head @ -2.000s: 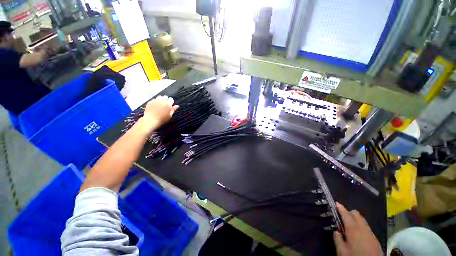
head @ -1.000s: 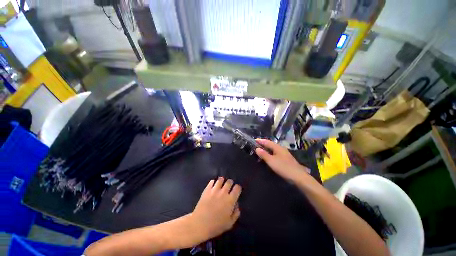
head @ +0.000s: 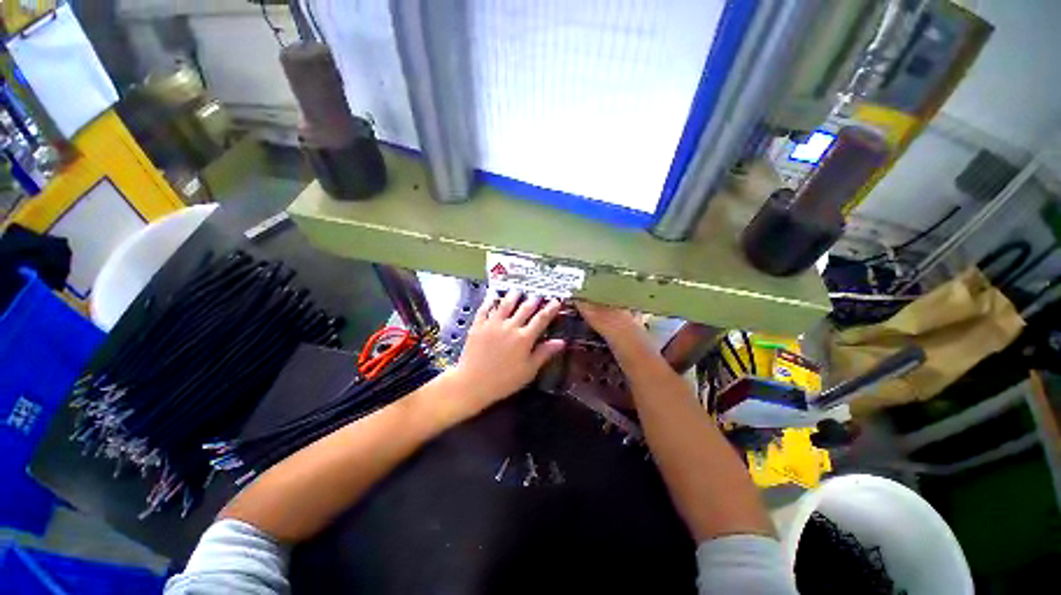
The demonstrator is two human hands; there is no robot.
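Observation:
My left hand (head: pixel 512 346) lies palm down over the mould area under the platen, fingers spread; what is under it is hidden. My right hand (head: pixel 607 328) reaches in beside it, its fingertips hidden beneath the platen edge, so its grip cannot be told. The mould (head: pixel 465 305) shows partly as a bright holed surface left of my hands. A narrow metal strip (head: pixel 599 407) lies just in front of it, between my forearms. Several small cable tips (head: pixel 529 471) show on the dark table below my hands.
The green platen (head: pixel 686 291) is close above my hands. A large cable pile (head: pixel 209 360), a smaller bundle (head: pixel 314 409) and red-handled scissors (head: pixel 384 351) are at left. A blue tote (head: pixel 35 407) is far left, a white bucket (head: pixel 931 529) at lower right.
My right hand has carried the loading bar from the table's right side to the mould area, where the bar is now hidden. My left hand has moved from the cable pile to beside it.

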